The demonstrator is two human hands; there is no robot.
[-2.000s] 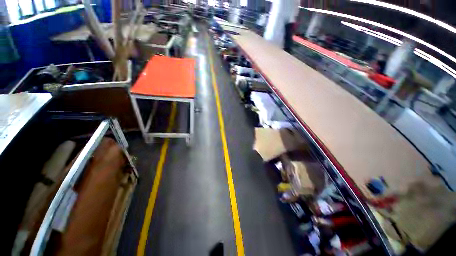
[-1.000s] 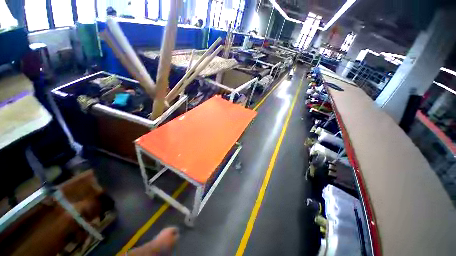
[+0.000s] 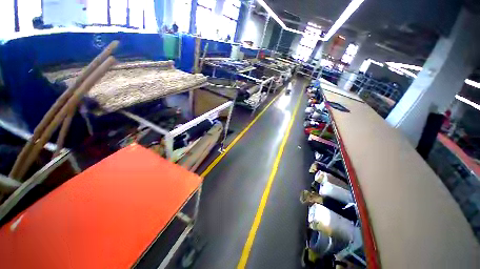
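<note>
Neither of my hands is in the picture. Nearest in front of me at the lower left is a cart with a flat orange-red top (image 3: 110,205) and a white metal frame, cut off by the picture's edge. A small light mark shows on its left part. On the right a long table with a tan top (image 3: 387,163) and a red edge runs away from me.
Yellow lane lines (image 3: 269,184) border the grey aisle. Material rolls (image 3: 329,220) lie under the long table. At the left are long brown tubes (image 3: 66,110), a table with patterned material (image 3: 137,84) and a white-framed cart (image 3: 202,118). A white pillar (image 3: 429,84) stands right.
The view has moved forward along the aisle; the orange-topped cart is now nearer and lower left. The hand seen at the bottom edge a second ago is out of the picture.
</note>
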